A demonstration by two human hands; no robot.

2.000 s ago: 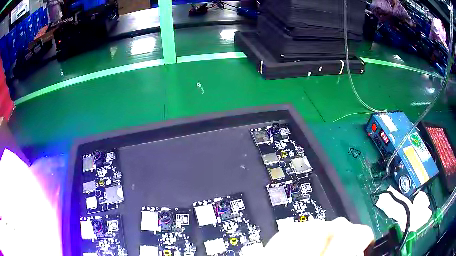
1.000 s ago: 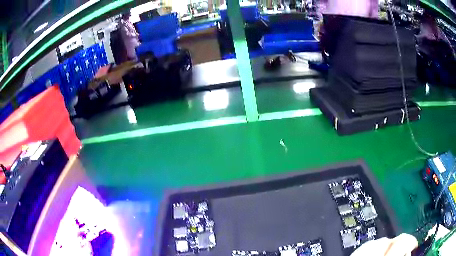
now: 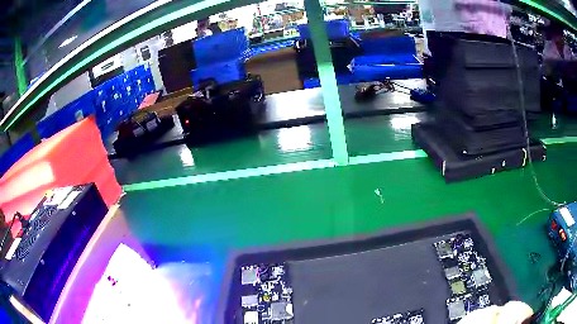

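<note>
A black foam tray (image 3: 360, 243) lies on the green mat. Small black circuit boards with silver squares stand in it, one column at its left side (image 3: 267, 294) and one at its right side (image 3: 465, 278); part of another shows at the bottom edge. One overexposed pale hand, which looks like my right hand (image 3: 496, 314), is at the bottom right over the tray's right boards. It is cut off by the picture's edge, and its fingers and any held thing cannot be made out. My left hand is not in view.
A tall black foam stack (image 3: 490, 95) stands at the back right, with a clear hose (image 3: 526, 126) hanging before it. A blue box (image 3: 565, 231) is at the right edge. At left are a black vented box (image 3: 54, 240), a red-orange cover (image 3: 69, 158) and white-violet glare (image 3: 130, 288).
The view has turned left and up, so the tray and blue box sit lower and further right. The black box, red-orange cover and glare show more. The pale hand stays near the right boards.
</note>
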